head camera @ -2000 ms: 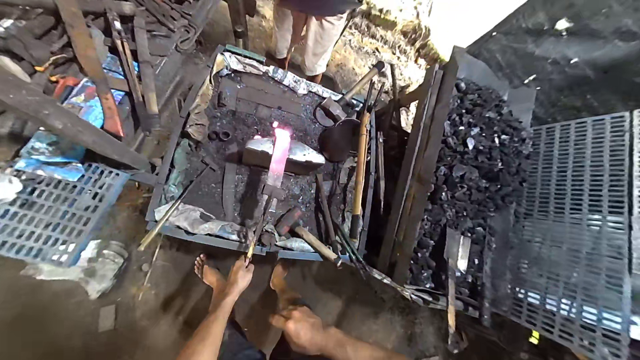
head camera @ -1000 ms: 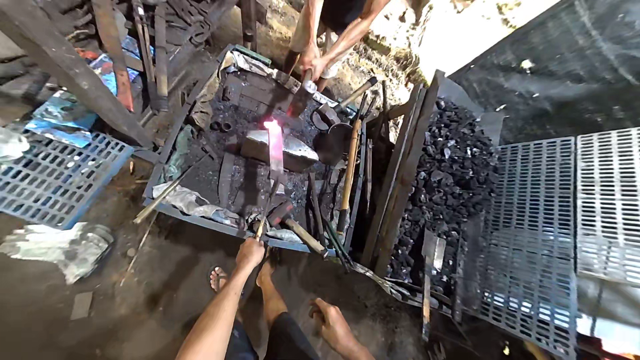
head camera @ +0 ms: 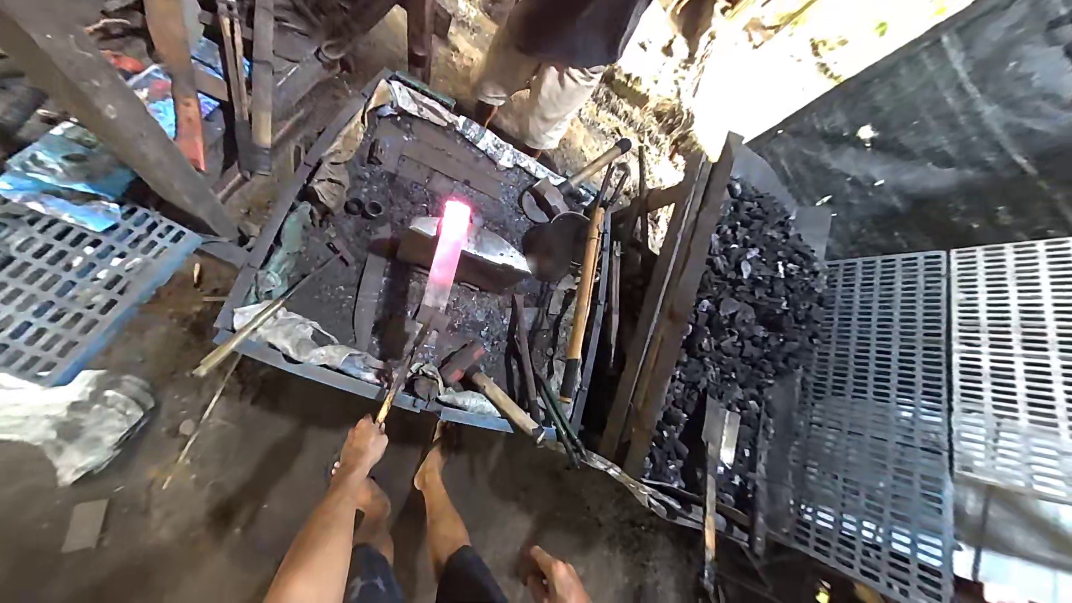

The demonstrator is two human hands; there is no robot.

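Observation:
My left hand (head camera: 363,445) is closed around the handle end of metal tongs (head camera: 404,368). The tongs' jaws meet the near, dark end of a glowing pink-hot metal bar (head camera: 448,255), whose bright part lies across a steel anvil (head camera: 494,251). Low in the view, right of my legs, my right hand (head camera: 557,578) holds nothing visible; the frame's edge cuts it off. Between the tongs and the tray's near edge, a hammer with a wooden handle (head camera: 502,404) lies just right of the tongs.
A low, metal-edged work tray (head camera: 335,368) surrounds the anvil. A long wooden handle (head camera: 584,293) and another hammer (head camera: 596,163) lie at its right. Beyond stands a person (head camera: 553,92). Charcoal (head camera: 745,310) fills a trough at right, beside plastic grates (head camera: 871,394). A slanting beam (head camera: 126,117) crosses upper left.
The other person's hands, over the tray's far side with a hammer one second ago, are out of view. The glowing bar remains on the anvil, with my left hand still on the tongs.

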